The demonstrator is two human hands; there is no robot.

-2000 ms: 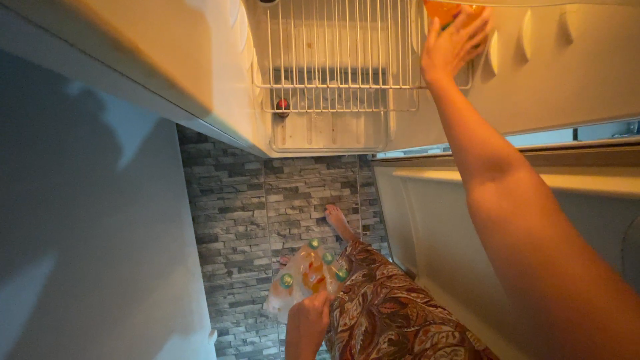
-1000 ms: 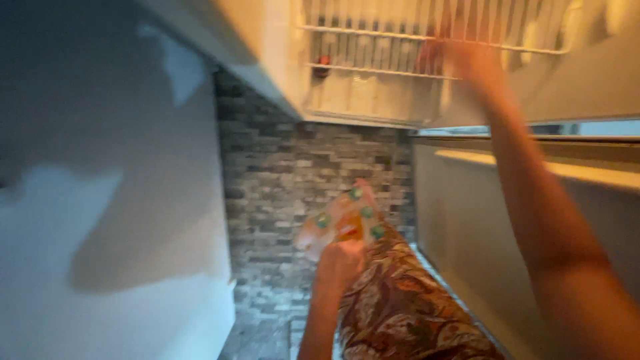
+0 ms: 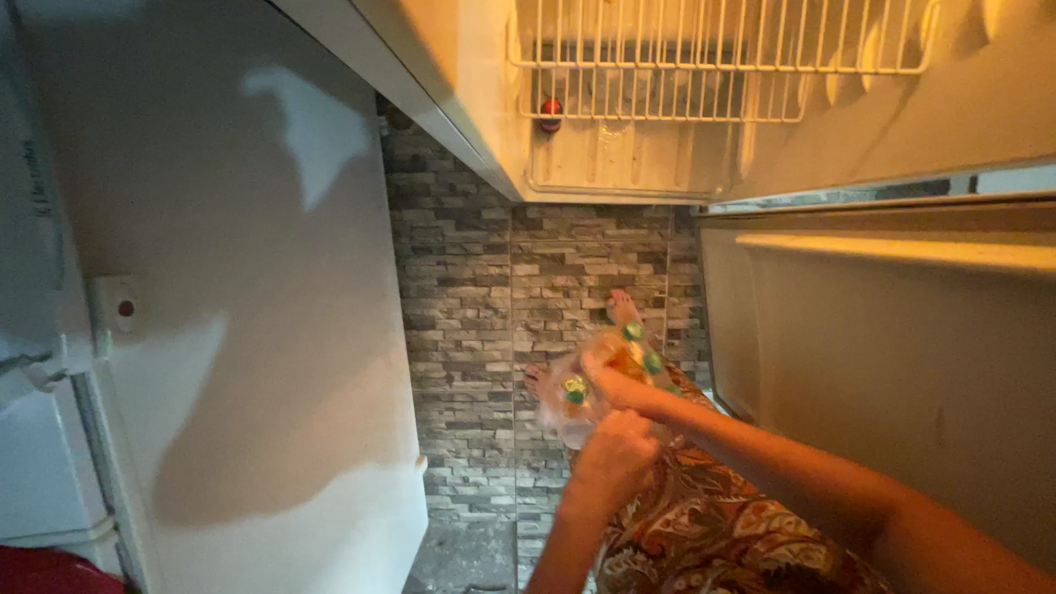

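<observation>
My left hand [image 3: 620, 450] is closed on the gathered edge of a clear plastic bag [image 3: 563, 419], which hangs in front of my legs. Several green caps [image 3: 576, 391] show in it, and something orange lies among them. My right hand [image 3: 609, 378] reaches into or over the bag beside the orange contents; its fingers are partly hidden, so what they hold cannot be told. Above, a refrigerator stands open, with white wire shelves [image 3: 660, 66] and a small red and dark round item [image 3: 550, 115] at the left of its bottom.
The refrigerator's open door [image 3: 874, 346] is at the right. A large white panel [image 3: 272, 346] fills the left side. My bare foot [image 3: 623, 307] stands on the stone-patterned floor [image 3: 454, 297] below the refrigerator's front edge.
My right hand was at an orange thing high on the right inside the refrigerator; it has come down to the bag. My left hand has kept hold of the bag. The view has shifted.
</observation>
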